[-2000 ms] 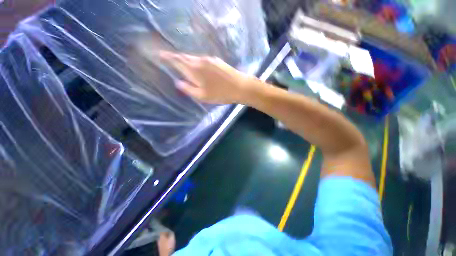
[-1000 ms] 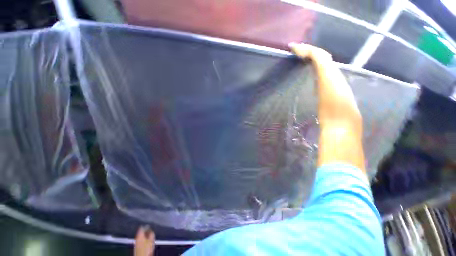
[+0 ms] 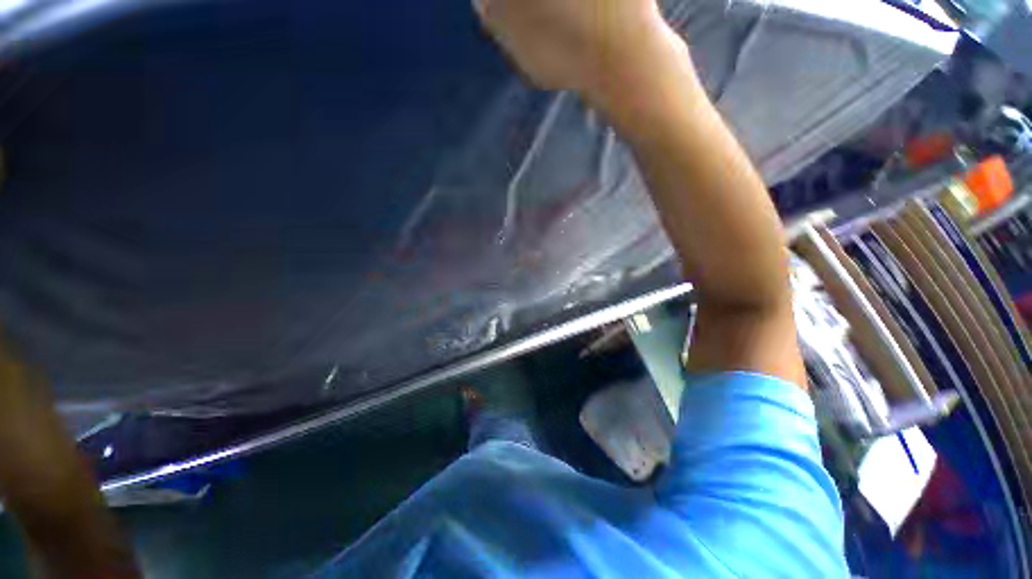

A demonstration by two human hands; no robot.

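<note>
A large flat television (image 3: 260,192) lies in front of me, dark, under a translucent protective bag (image 3: 792,96). The bag is wrinkled towards the right and along the near edge. My right hand (image 3: 572,40) is over the television near the top of the picture. It is blurred and partly cut off, and I cannot see whether its fingers grip the film. My left forearm enters at the lower left edge, blurred, and my left hand is outside the picture.
A pale metal rail (image 3: 453,371) runs along the television's near side, close to my body. Several cartons (image 3: 962,305) with brown edges stand at the right. An orange item (image 3: 988,181) is behind them. A white panel (image 3: 628,430) is below the rail.
The view has shifted and the television now fills the upper left. My right hand has left the television's far edge and is over its surface. My left forearm has come in at the left.
</note>
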